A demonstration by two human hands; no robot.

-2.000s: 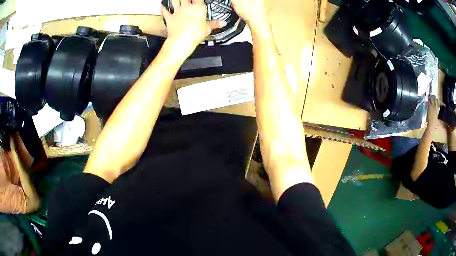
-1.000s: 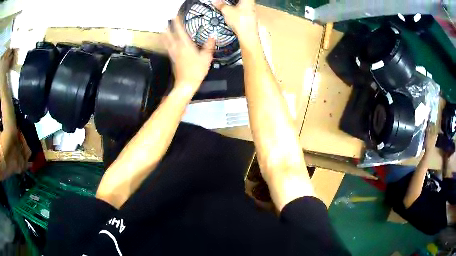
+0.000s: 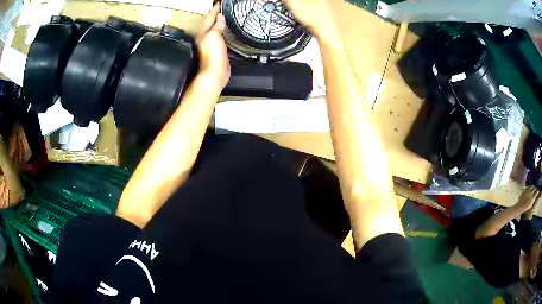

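Observation:
A black fan unit (image 3: 264, 27) with a ringed grille faces up at the top middle, its far part cut off by the frame edge. My left hand (image 3: 213, 44) lies along its left side, fingers against the rim. My right hand (image 3: 300, 7) is at its upper right rim, partly cut off by the top edge. The fan's black base (image 3: 291, 80) lies toward me, with a grey strip on it. A white paper strip (image 3: 273, 115) lies at the near bench edge.
Three black fan housings (image 3: 153, 80) stand in a row at left. Two fan units (image 3: 466, 145) lie on clear plastic at right. A small open carton (image 3: 83, 139) and green crate (image 3: 65, 193) are at lower left. People's arms (image 3: 505, 217) show at both sides.
My left hand has moved from over the grille to the fan's left side. Compared with two seconds ago, more of the fan shows, and the paper strip lies straighter in view.

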